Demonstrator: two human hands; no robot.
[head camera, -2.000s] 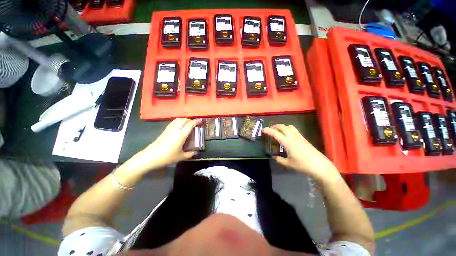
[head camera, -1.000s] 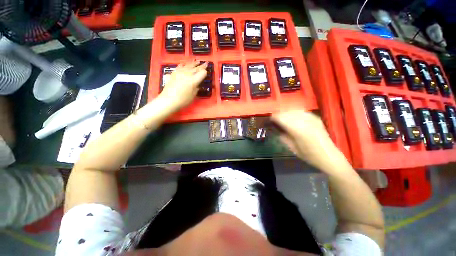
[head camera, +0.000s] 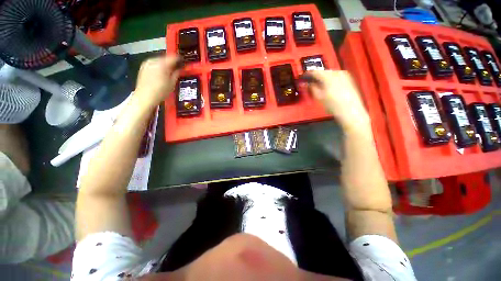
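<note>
The red tray (head camera: 247, 122) holds two rows of black phones. The back-left phone (head camera: 188, 45) and three front-row phones, such as the second from left (head camera: 221, 88), show dark, unlabelled backs. The others show white labels, such as the front-left phone (head camera: 188, 96). My left hand (head camera: 155, 79), blurred, is at the tray's left edge with a small dark piece at its fingertips, likely a battery. My right hand (head camera: 332, 93), blurred, pinches a similar dark piece beside the front-right phone, partly covering it. Three batteries (head camera: 261, 141) lie on the bench before the tray.
Stacked red trays of labelled phones (head camera: 404, 156) stand at the right. Fans (head camera: 35, 33), a white stick-like object (head camera: 90, 137) and a paper sheet (head camera: 140, 174) are at the left. My left forearm covers most of the smartphone (head camera: 148, 134). A person's sleeve (head camera: 33, 214) shows at lower left.
My left hand has moved back and left, off the front-row phones. My right hand has moved from the bench to the tray's right side. Several labelled phone backs now look dark.
</note>
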